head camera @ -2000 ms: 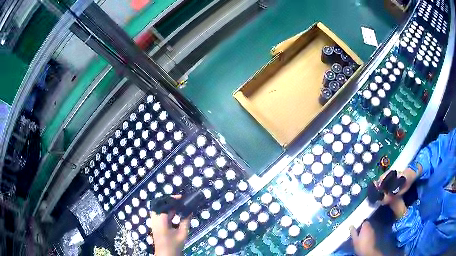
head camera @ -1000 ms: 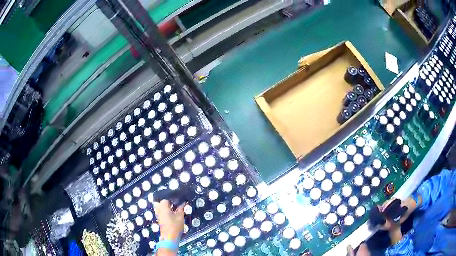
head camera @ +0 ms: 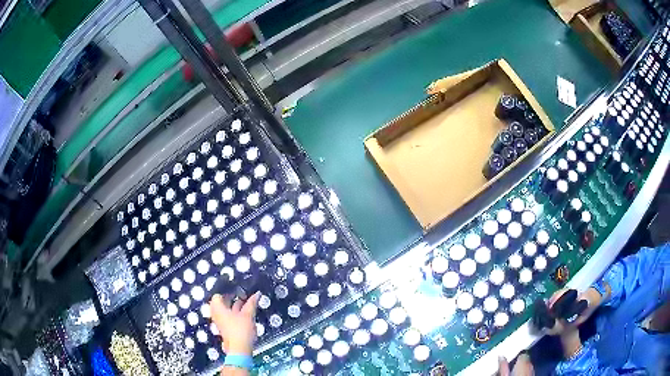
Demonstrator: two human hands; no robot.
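Note:
My left hand (head camera: pixel 235 323), with a light blue wrist band, is over the lower capacitor tray (head camera: pixel 242 246). Its fingers are around dark capacitors (head camera: pixel 253 285); how many is unclear. The tray holds rows of pale round tops, with a few greyer ones right of the hand. What looks like my right hand (head camera: pixel 516 366) shows only as fingertips, cut off by the bottom edge; whether it holds anything is hidden. A green circuit board (head camera: pixel 378 352) with standing capacitors lies below the tray.
A second capacitor tray (head camera: pixel 195 194) adjoins. An open cardboard box (head camera: pixel 433 161) has dark capacitors in one corner. Another person in a blue sleeve (head camera: pixel 624 294) holds dark capacitors at the rail. Bins of small white (head camera: pixel 167 341) and yellowish components (head camera: pixel 128 356) are at lower left.
The camera view has shifted. My left hand stays over the lower tray with dark capacitors, now lower relative to the tops than two seconds ago. My right hand has sunk towards the bottom edge.

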